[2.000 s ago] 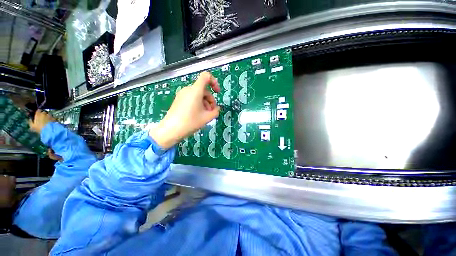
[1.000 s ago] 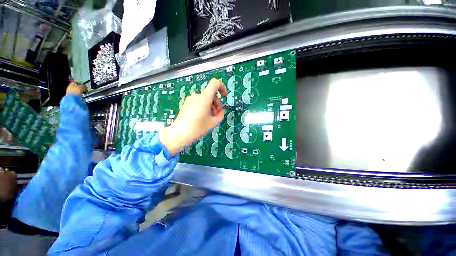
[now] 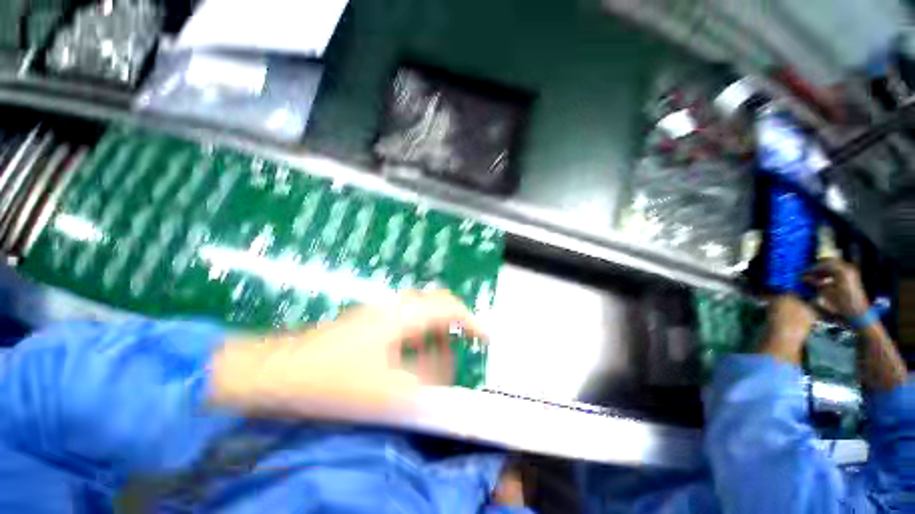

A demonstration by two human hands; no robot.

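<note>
The frame is blurred. Two green circuit boards (image 3: pixel 341 226) with rows of white printed half circles lie side by side on the rail line. My left hand (image 3: pixel 401 346) is over the near right corner of the right board, palm down, with thumb and fingers curled towards each other. A small pale glint shows at the fingertips; I cannot tell if a part is held. A patch of skin at the bottom edge, cut off, may be my right hand (image 3: pixel 510 487); its fingers are not visible.
Beyond the metal rail (image 3: pixel 562 226) are a black tray of silvery parts (image 3: pixel 456 131), a plastic bag (image 3: pixel 231 90) and a heap of clear packaging (image 3: pixel 692 191). At right, another person's hands (image 3: pixel 813 301) are by a bin of blue parts (image 3: pixel 791 236).
The view has swung to the right, bringing in the blue parts and a neighbour's hands. My left hand has moved from the board's middle to its near right corner. The left-side neighbour is out of view.
</note>
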